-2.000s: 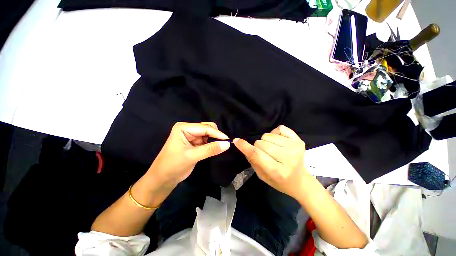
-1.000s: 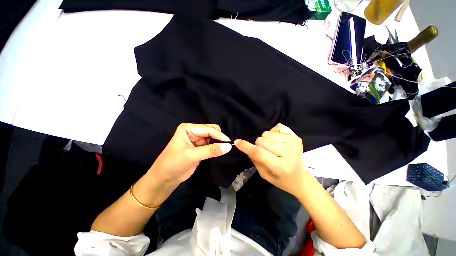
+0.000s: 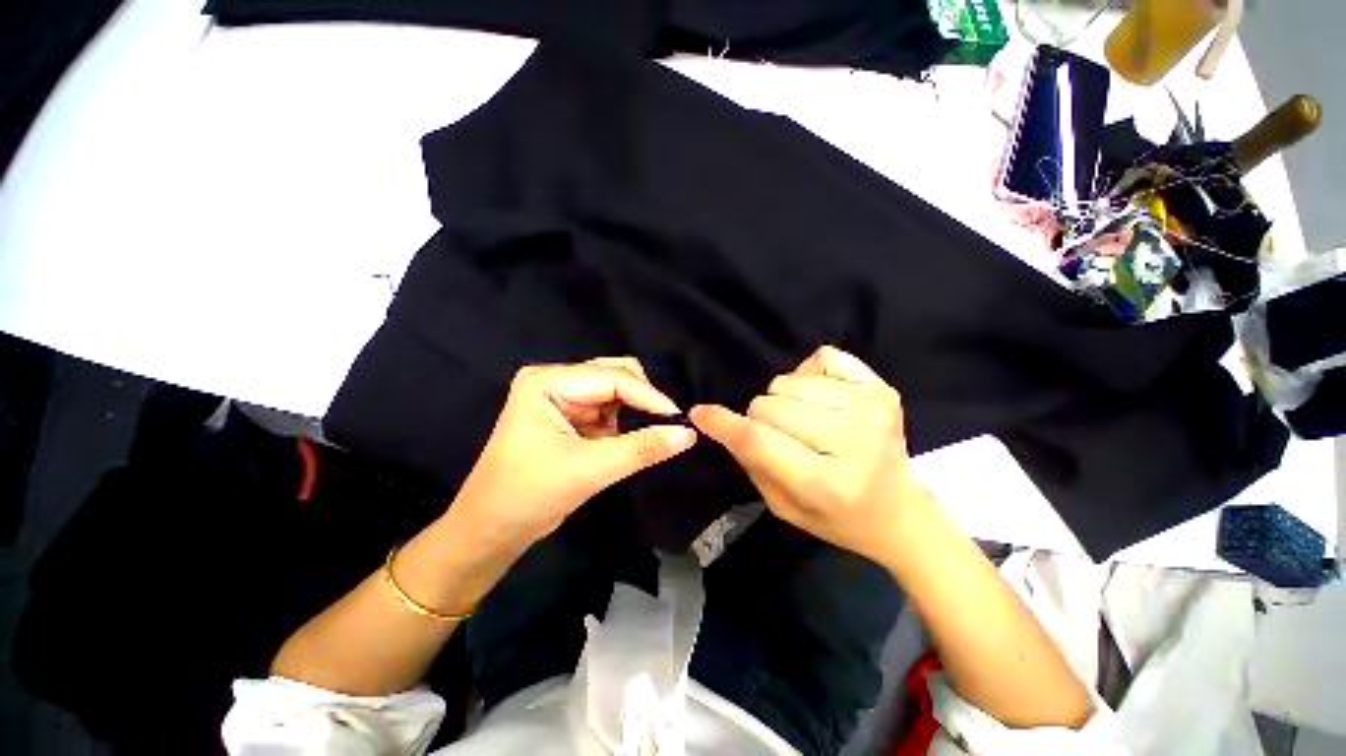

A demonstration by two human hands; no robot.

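The large black garment is spread over the table, its near part hanging toward my lap. My left hand pinches a small dark fold of it between thumb and forefinger. My right hand is beside it, fingers curled, its forefinger tip touching the same fold near my left thumb. The fingertips nearly meet. No needle or thread can be made out; the fingers and the dark cloth hide such detail.
The white table lies beneath. At right are a smartphone, thread clutter, a wooden handle, a black thread cone and a dark blue pincushion. A second black piece and a green box lie at the far edge.
The view has shifted slightly, so the table things appear a little further right and lower. Both hands stay at the fold, with only small finger movements.
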